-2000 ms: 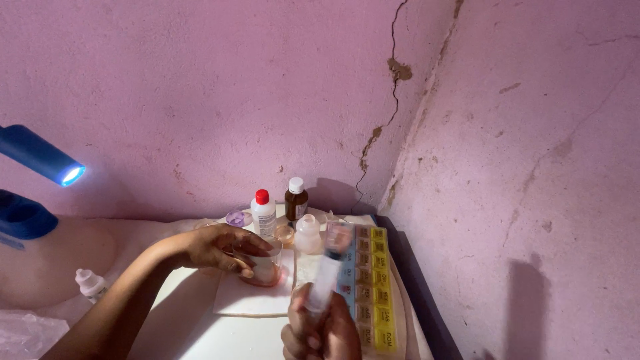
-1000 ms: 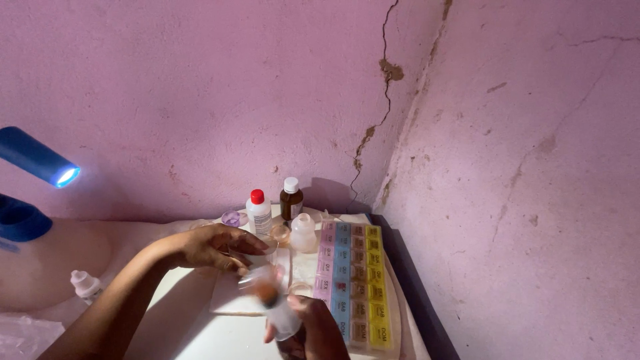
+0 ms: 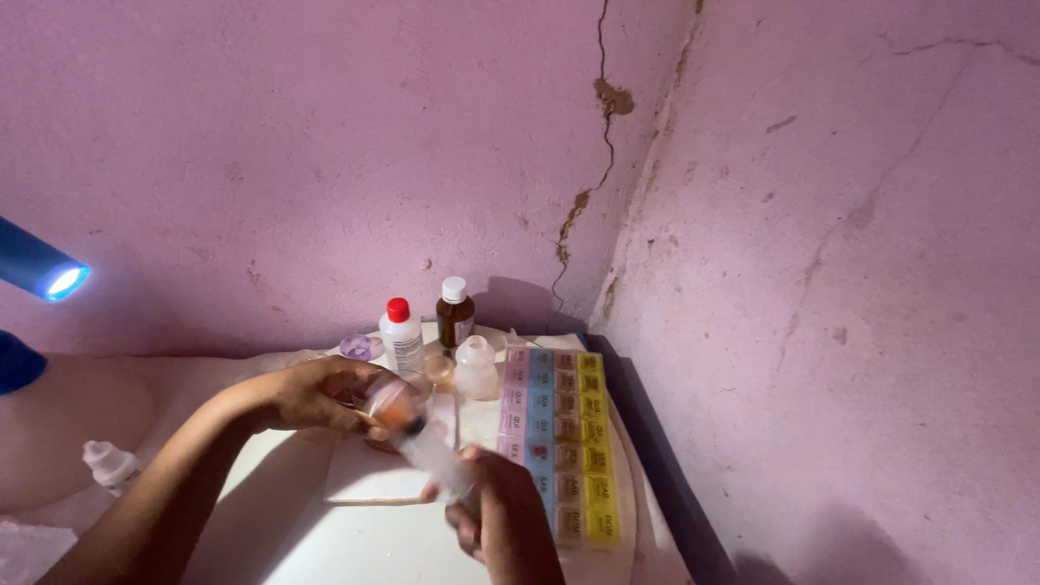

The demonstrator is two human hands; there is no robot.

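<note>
My left hand [image 3: 329,394] holds a small clear plastic cup [image 3: 394,402] with orange-red contents, above a white pad [image 3: 382,479]. A blurred, clear syringe-like tube [image 3: 435,455] is in my right hand [image 3: 500,504], its dark end at the cup; whether the two touch is unclear. To the right lies a weekly pill organizer [image 3: 561,447] with pink, blue, brown and yellow columns. Behind the cup stand a white bottle with a red cap [image 3: 402,337], a brown bottle with a white cap [image 3: 455,315] and an open translucent plastic bottle [image 3: 477,370].
A small white dropper bottle [image 3: 110,465] stands at the left beside my forearm. Above it, a lit blue lamp [image 3: 41,260] reaches in. A purple object [image 3: 356,347] and a small clear cup [image 3: 439,370] sit near the bottles. A cracked pink wall [image 3: 325,162] rises behind.
My right hand has moved the tube from over the pill organizer leftward to the cup. The cup, earlier low by the pad, is now raised and tilted in my left hand.
</note>
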